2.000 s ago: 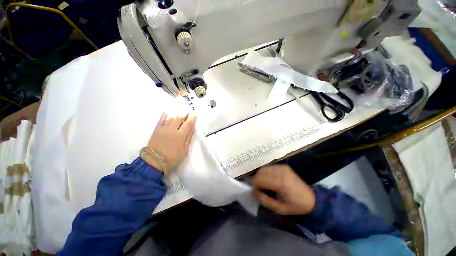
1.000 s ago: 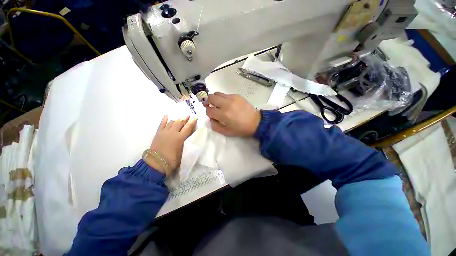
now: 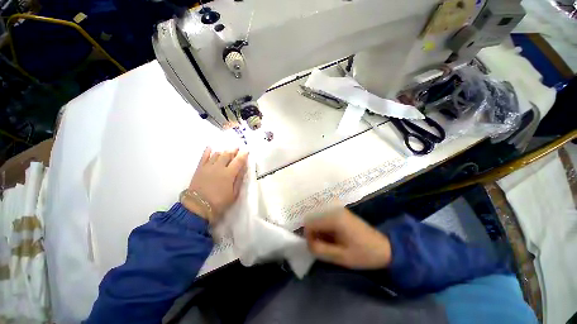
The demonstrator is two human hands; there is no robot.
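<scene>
A white fabric piece runs from the presser foot of the sewing machine down over the table's front edge. My left hand lies flat on the fabric just in front of the presser foot, fingers towards it. My right hand, slightly blurred, is at the table's front edge with fingers curled on the fabric's loose end. The needle is lost in the bright light. White fabric also covers the table left of the machine.
Black-handled scissors and a slim metal tool lie right of the needle area, partly under white scrap strips. A clear plastic bag is at the far right. Bundled white pieces are at the left.
My right hand has moved from beside the presser foot back to the table's front edge, drawing the fabric's loose end with it. My left hand has stayed nearly in place.
</scene>
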